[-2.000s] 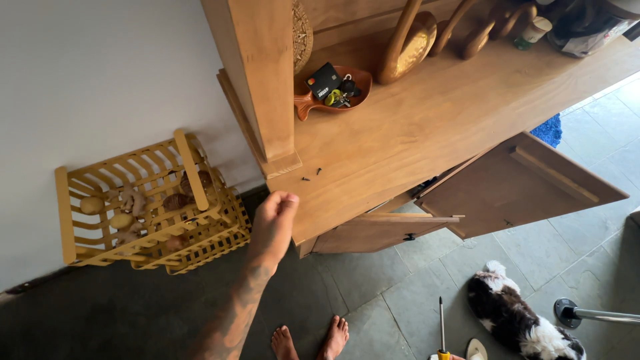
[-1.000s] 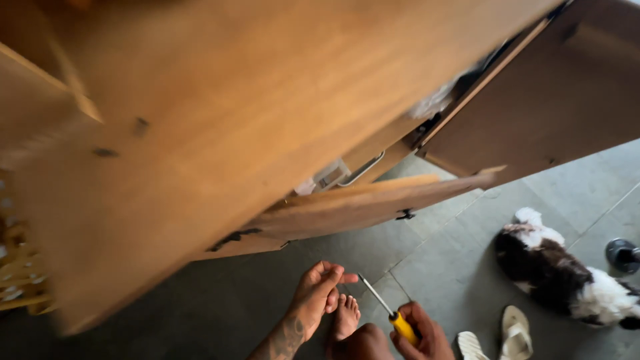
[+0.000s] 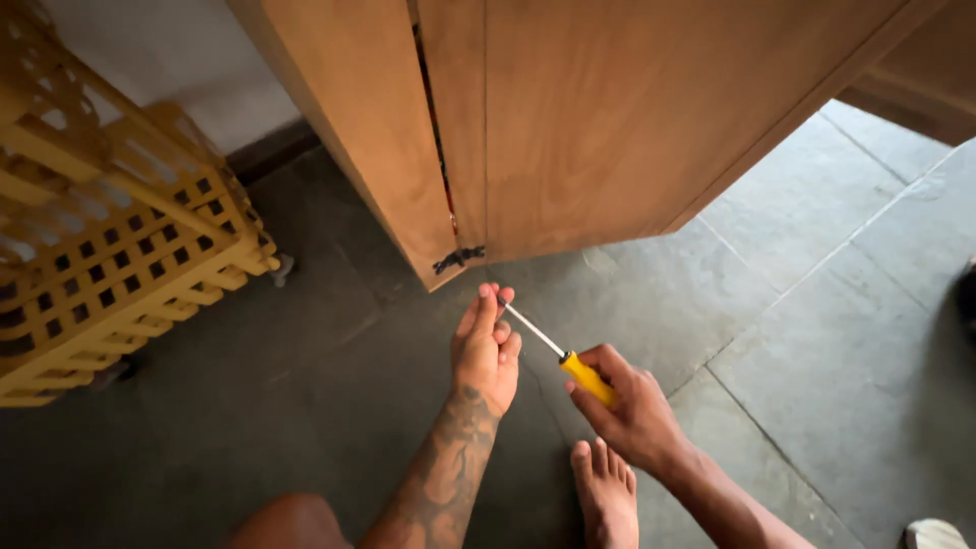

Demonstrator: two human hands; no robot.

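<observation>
My right hand (image 3: 629, 408) grips the yellow handle of a screwdriver (image 3: 537, 332), whose shaft points up and left. The fingertips of my left hand (image 3: 486, 343) are pinched around the dark tip of the shaft; whether a screw is between them I cannot tell. Just above the left fingertips, a black metal hinge (image 3: 459, 260) sits low on the wooden cabinet, across the narrow gap between its side frame and the cabinet door (image 3: 595, 130).
A yellow slatted basket rack on casters (image 3: 130, 259) stands at the left by the wall. My bare foot (image 3: 608, 488) is on the grey tile floor (image 3: 770, 328). Part of a sandal (image 3: 934, 534) shows at lower right, a dark object (image 3: 968, 297) at the right edge.
The view has moved down to the lower part of the cabinet. Two seconds ago the screwdriver lay on the floor; now my right hand holds it. My hands have moved to beside the low hinge.
</observation>
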